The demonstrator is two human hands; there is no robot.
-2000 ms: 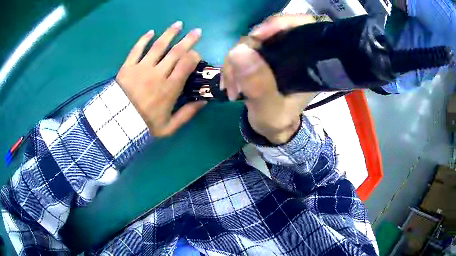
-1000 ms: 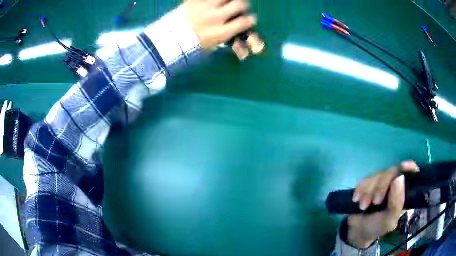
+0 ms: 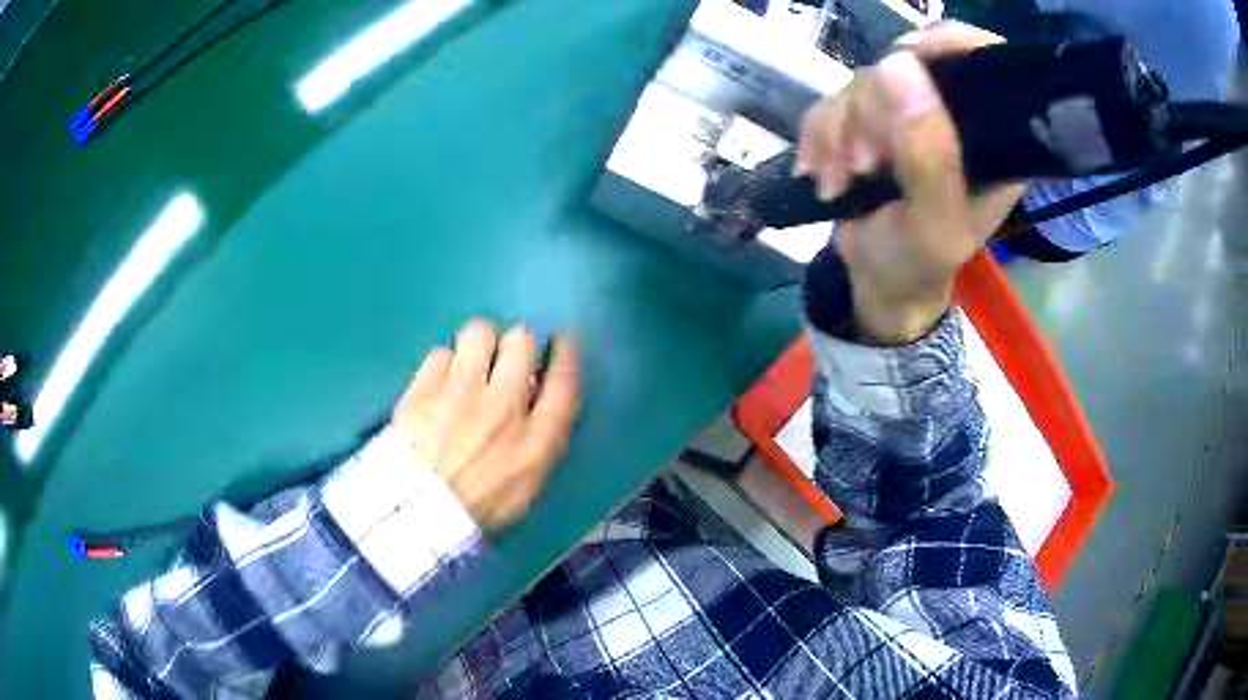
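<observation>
My right hand grips the black electric screwdriver. Its narrow front end points left, at the front of the white-grey screw feeder; whether they touch is unclear. My left hand is low over the green bench with curled, slightly blurred fingers. A small dark part of the connector housing shows between its fingers; the rest is hidden. Black lead wires run from beside my left sleeve to red and blue tips. No copper terminal shows at this hand.
An orange-red-rimmed tray is at the bench edge, partly behind my right sleeve. Other leads with red and blue tips lie upper left. Copper-tipped parts are at the left edge. A person in blue is upper right. The screwdriver cord extends right.
Since the one-second-old frame, the view has swung right and down. My left hand appears lower, over the bench. The screwdriver in my right hand is now at the feeder.
</observation>
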